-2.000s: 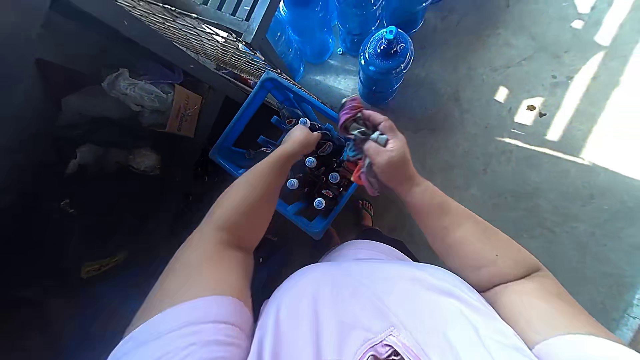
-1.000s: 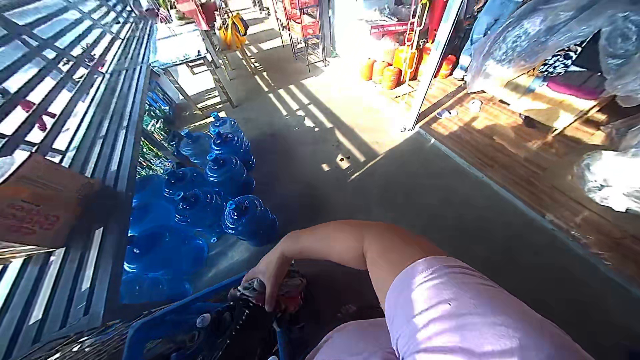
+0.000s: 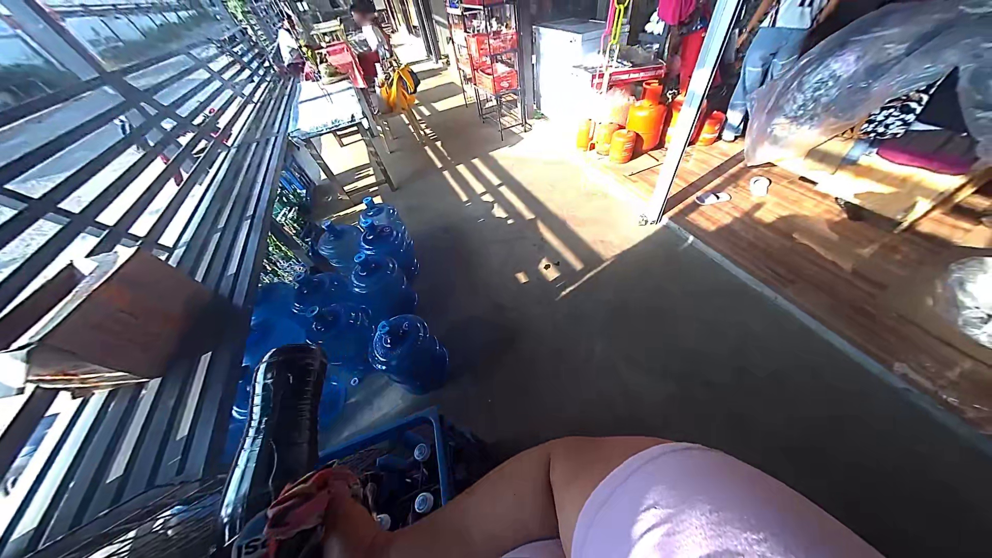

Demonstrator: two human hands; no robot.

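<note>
Near the bottom left, my right hand (image 3: 353, 515) grips a bunched, reddish patterned cloth (image 3: 298, 508) against a shiny dark bottle (image 3: 283, 418), whose lower part bears a label with writing. My left hand is not in view, and whatever supports the bottle is hidden. Just right of the cloth, a blue plastic crate (image 3: 440, 446) holds several dark bottles with pale caps (image 3: 423, 502).
Several large blue water jugs (image 3: 409, 356) stand beyond the crate. A cardboard box (image 3: 124, 322) rests against metal slats (image 3: 232, 225) on the left. Farther off are a table (image 3: 329, 112), orange gas cylinders (image 3: 647, 120), a metal post (image 3: 694, 116) and people.
The view has swung up from the crate to the shop floor. A dark bottle now stands out beside the cloth in my right hand. My left hand, seen over the crate two seconds ago, is out of view.
</note>
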